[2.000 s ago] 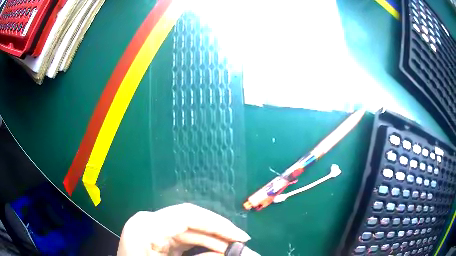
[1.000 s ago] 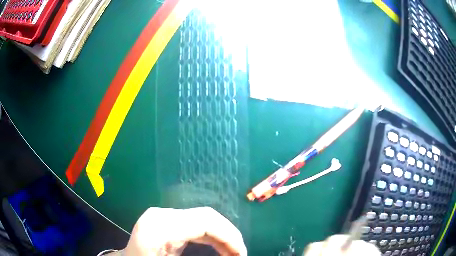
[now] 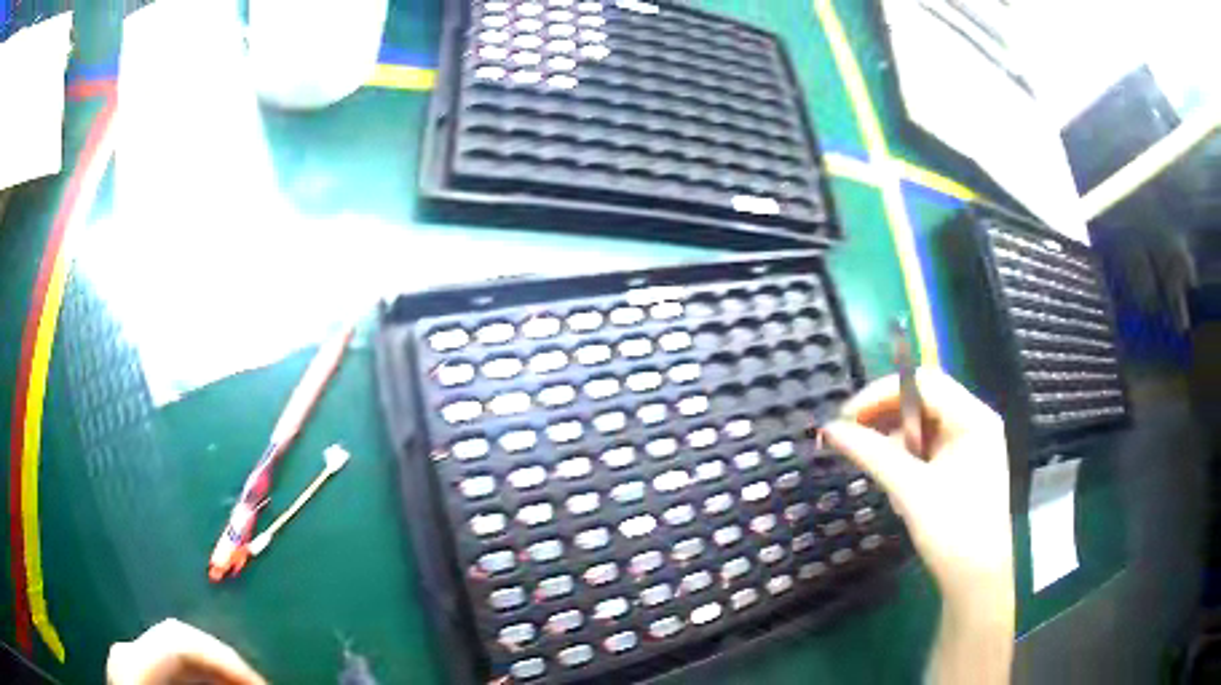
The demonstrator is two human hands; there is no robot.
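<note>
A black component tray (image 3: 402, 442) lies in front of me, most oval pockets filled with small silver parts and several upper-right pockets empty. My right hand (image 3: 937, 455) is over its right edge, with slim tweezers (image 3: 911, 388) held in it, pointing up and away. Its thumb and finger tips meet low over the pockets; a tiny reddish bit shows there, but I cannot tell whether a part is pinched. My left hand (image 3: 181, 656) is cut off by the bottom edge at left; what it holds is hidden.
A second black tray (image 3: 629, 221) lies beyond, a third (image 3: 1051, 335) at right. A pen (image 3: 288, 428) and a white swab-like stick (image 3: 301, 502) lie left of the near tray. A faint clear sheet (image 3: 121, 402), glaring white sheet (image 3: 201, 321) and red-yellow tape (image 3: 40, 361) are further left.
The view has swung right, bringing the whole near tray and a third tray into sight. My right hand has come up from the bottom edge to the tray's right side.
</note>
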